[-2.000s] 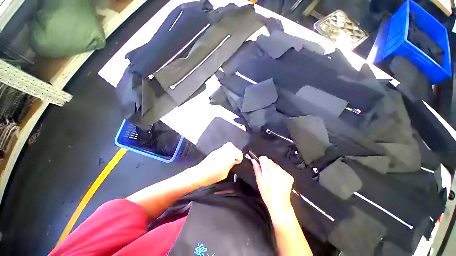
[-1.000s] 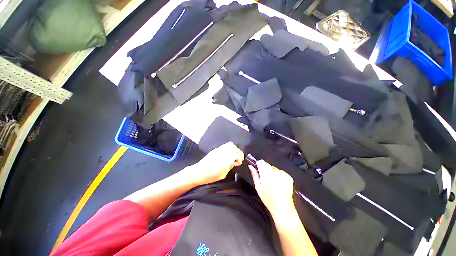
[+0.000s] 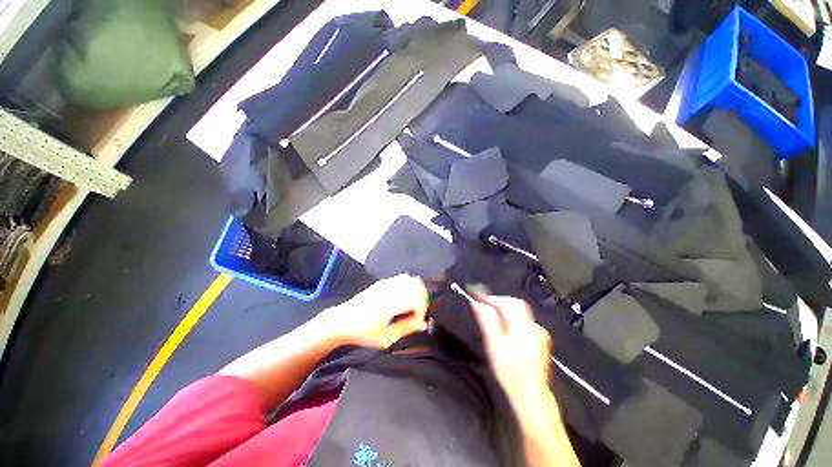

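Observation:
A dark zippered panel [image 3: 453, 315] lies at the table's near edge against the apron, with the pale end of its zipper line showing between my hands. My left hand [image 3: 394, 306] is at the left of this panel with its fingers curled on dark cloth. My right hand [image 3: 511, 330] is over the panel's right part, blurred, with its fingers near the zipper end. Whether it holds snips cannot be seen. A greyer fabric piece [image 3: 410, 250] lies just beyond my left hand.
More zippered panels [image 3: 365, 123] lie lengthwise at the table's left end. A messy pile of dark panels [image 3: 602, 137] spreads to the right. A blue basket [image 3: 315, 294] is below the left table edge. A blue crate [image 3: 737, 105] stands beyond the far right edge.
My hands have moved apart; my left hand is slightly lower and left, my right hand slightly lower and right. More of the pale zipper end shows between them.

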